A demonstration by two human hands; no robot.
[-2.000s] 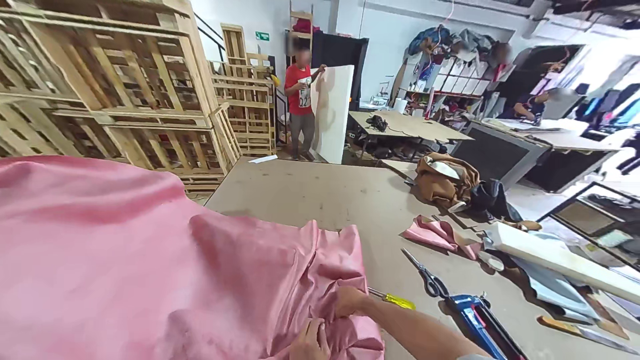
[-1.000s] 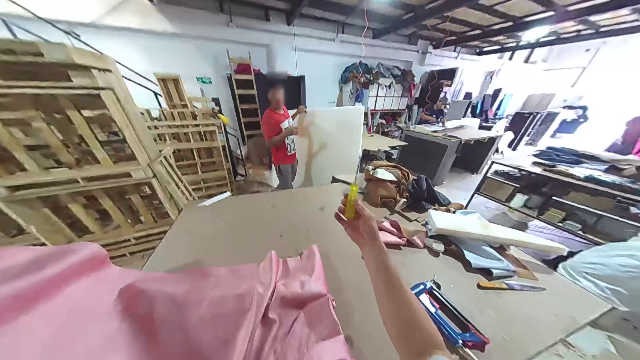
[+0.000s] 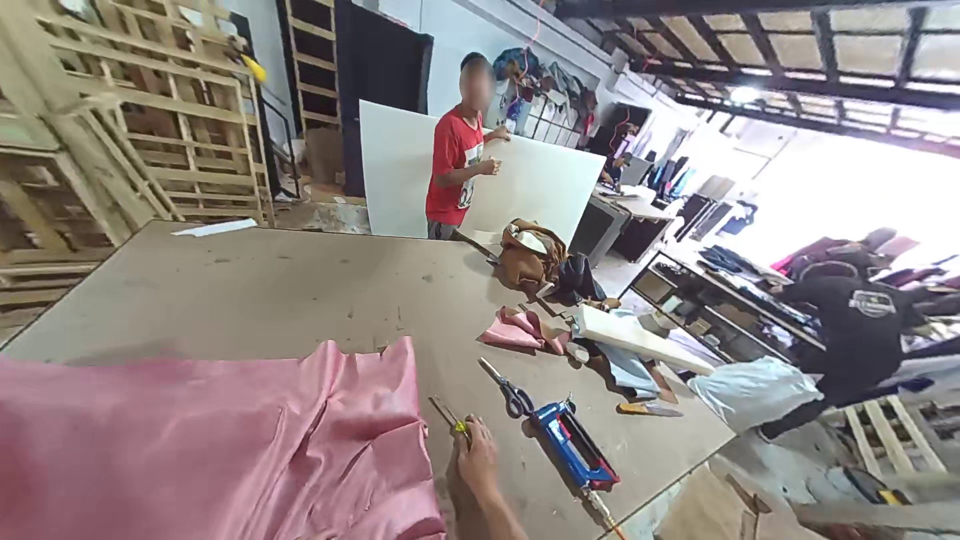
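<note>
My right hand [image 3: 478, 456] is low over the board tabletop [image 3: 330, 292], its fingers around the yellow handle of a screwdriver [image 3: 448, 412] whose shaft points up and left. Just left of it lies a large sheet of pink leather or leather-like fabric [image 3: 225, 442], bunched into folds at its right end. My left hand does not show. To the right of my hand are dark-handled scissors [image 3: 512, 394] and a blue pneumatic staple gun [image 3: 574, 442] with a hose fitting at its lower end.
Pink scraps [image 3: 517, 330], a brown bundle [image 3: 529, 259], a white foam strip [image 3: 641, 337] and a knife [image 3: 649, 409] lie on the right side. Beyond the table a person in red [image 3: 456, 165] holds a white panel [image 3: 555, 172]. Another person in black [image 3: 847, 322] bends at the right.
My right hand was raised with the screwdriver a second ago and is now down near the tabletop. The view has swung right. The person in red has the panel turned wider.
</note>
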